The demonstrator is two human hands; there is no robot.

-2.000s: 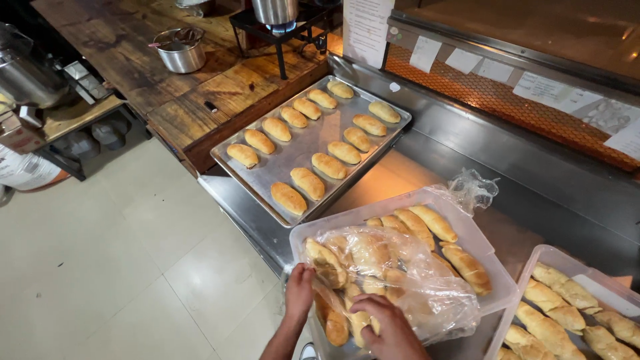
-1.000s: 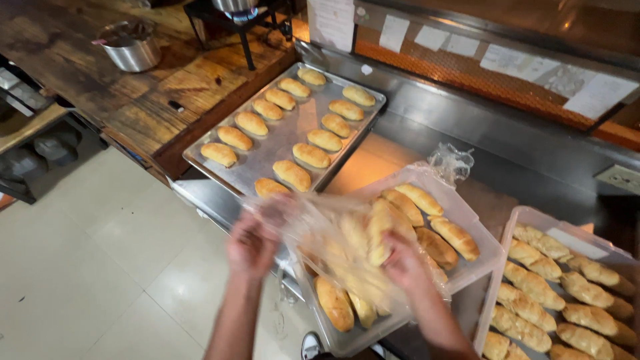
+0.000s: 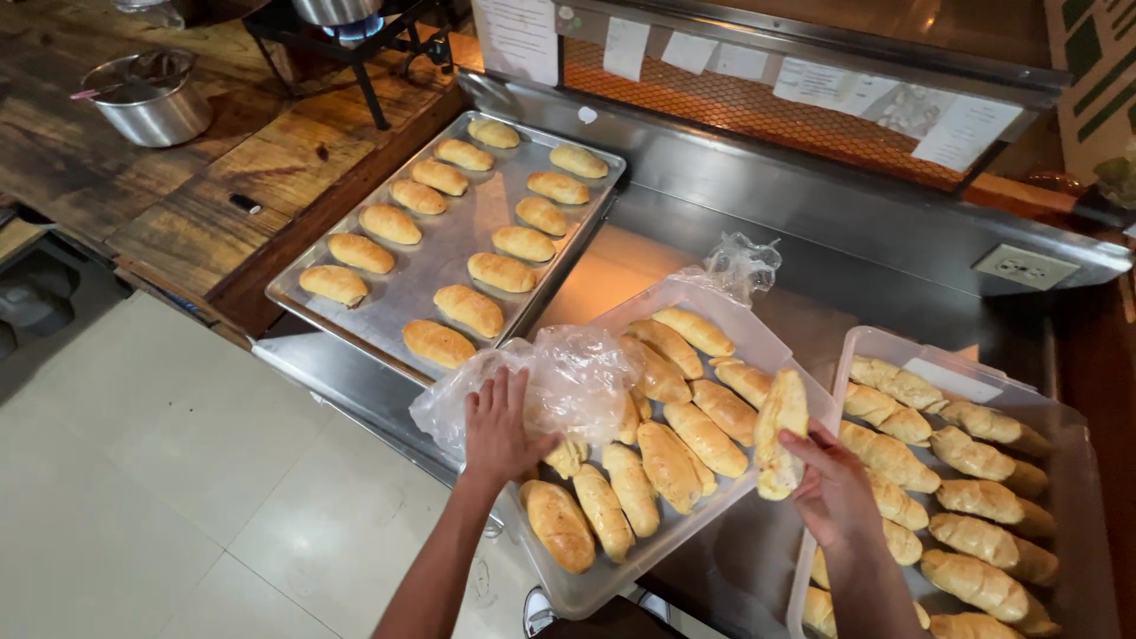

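Note:
My left hand [image 3: 504,430] lies spread against a crumpled clear plastic bag [image 3: 581,377] at the left edge of a translucent plastic bin [image 3: 568,593]. Between thumb and fingers, my right hand [image 3: 825,484] holds a long bread roll [image 3: 781,430] upright over the bin's right edge. Baked rolls [image 3: 670,461] fill the bin in rows, some stacked. A metal sheet tray [image 3: 444,240] behind and to the left carries two rows of smaller golden rolls [image 3: 501,272]. To the right, a second translucent bin [image 3: 1087,497] holds paler rolls [image 3: 976,537], several deep.
Bins and tray rest on a stainless steel counter [image 3: 701,217]. On the wooden table [image 3: 213,169] stand a steel pot [image 3: 155,106] and a burner stand [image 3: 364,80] with a blue flame. Another knotted plastic bag [image 3: 741,266] lies behind the near bin. A wall outlet [image 3: 1025,266] is at right.
The plastic bag, earlier over the rolls and then lifted in both hands, now lies crumpled at the bin's left side. My right hand has moved right with a roll, and more rolls show in the bin.

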